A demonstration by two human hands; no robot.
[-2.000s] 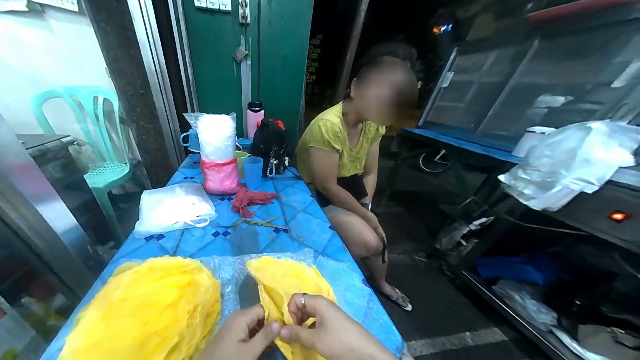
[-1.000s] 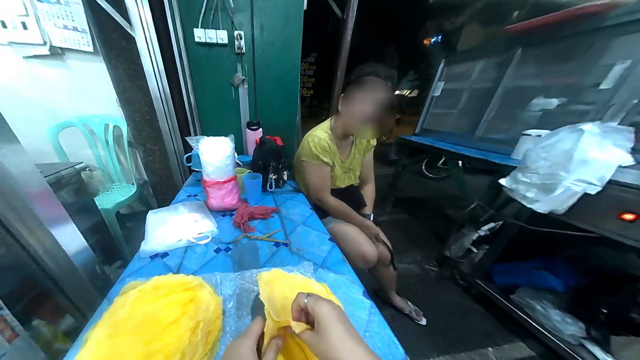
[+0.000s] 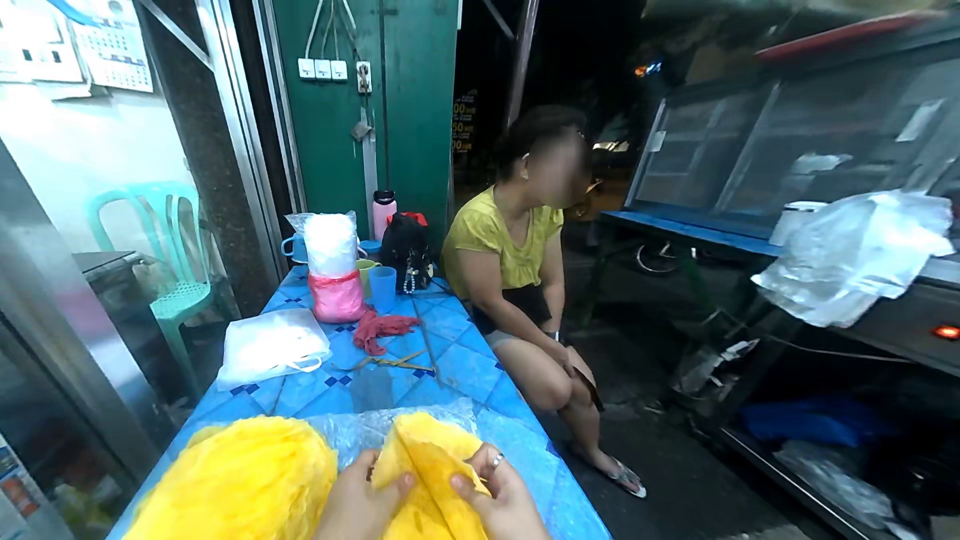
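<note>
Thin yellow sheets, which look like wrappers, are pinched between both hands above the near part of the table. My left hand grips their left side with thumb and fingers. My right hand, with a ring on one finger, grips the right side. A fold or gap runs down between the two thumbs. Left of my hands lies a large round pile of yellow sheets. Clear plastic film is spread on the table behind and partly under the yellow sheets. The lower edges of both hands are cut off by the frame.
The blue tiled table bears a white plastic bag, a red cloth, a pink-and-white bagged bundle, a blue cup and a black bag. A person sits close by the table's right side.
My hands have spread the upper part of the yellow sheets; a dark object seen beside my left hand a second ago no longer shows. The seated person stays in place.
</note>
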